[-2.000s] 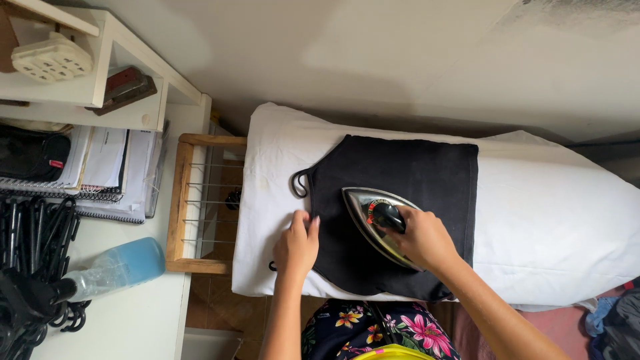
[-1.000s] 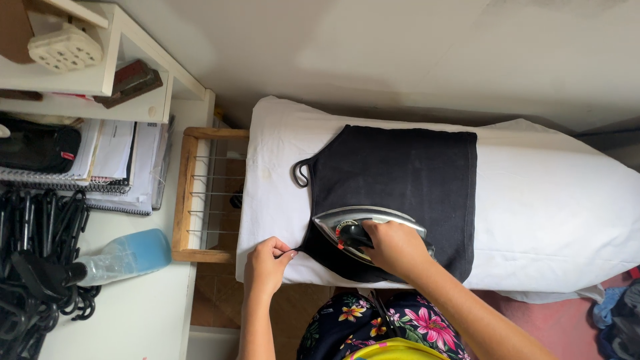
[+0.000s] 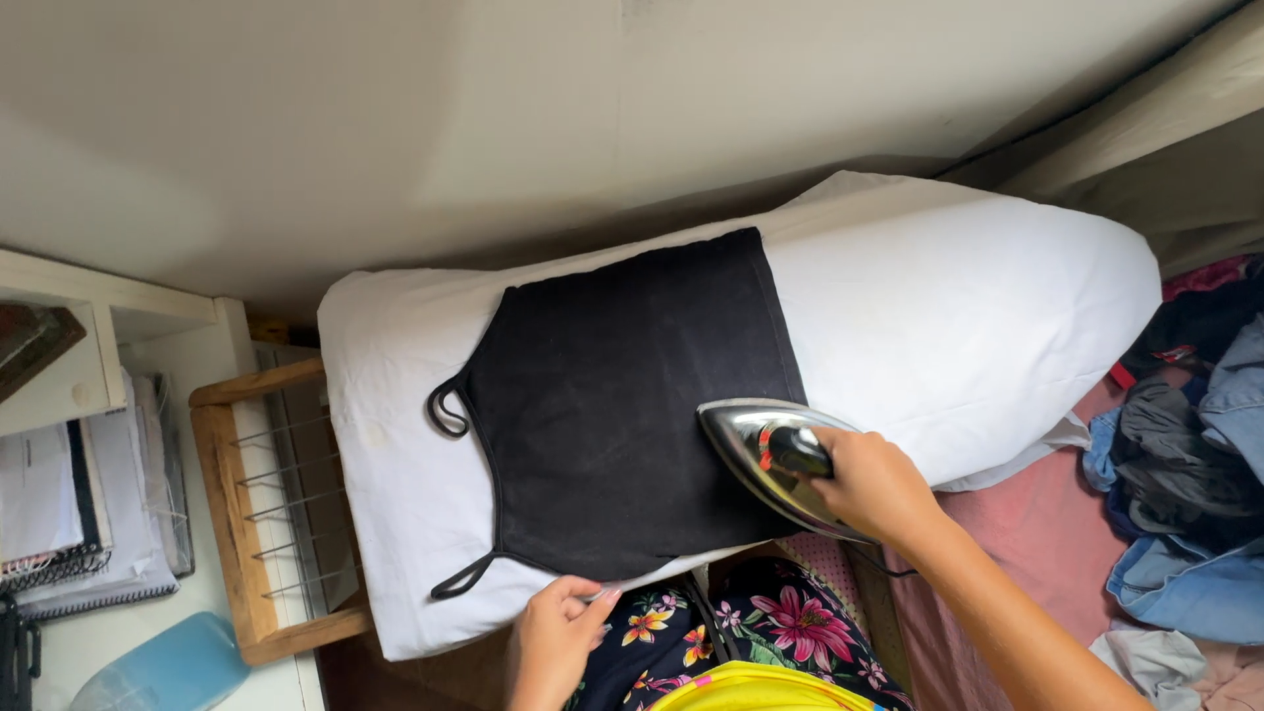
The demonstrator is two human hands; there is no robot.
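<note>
A black strappy top (image 3: pixel 632 415) lies flat on the white cloth cover of an ironing board (image 3: pixel 948 326), its thin straps toward the left end. My right hand (image 3: pixel 879 484) grips the black handle of a clothes iron (image 3: pixel 765 459). The iron rests over the top's lower right part, beside the hem, with its tip pointing up and left. At the board's near edge, the fingertips of my left hand (image 3: pixel 563 632) pinch the side edge of the fabric; whether that is the top, the cover or both cannot be told.
A wooden frame with metal wires (image 3: pixel 232 513) sticks out past the board's left end. Beyond it, a white desk (image 3: pixel 178 632) holds notebooks (image 3: pixel 89 513) and a blue spray bottle (image 3: pixel 168 667). Piled clothes (image 3: pixel 1185 444) lie at right on a pink cloth (image 3: pixel 1017 553). A wall borders the far side.
The iron, in my right hand, has moved from the strap end to the hem end of the top. My left hand has left the lower strap for the near side edge. The view has turned and shifted right.
</note>
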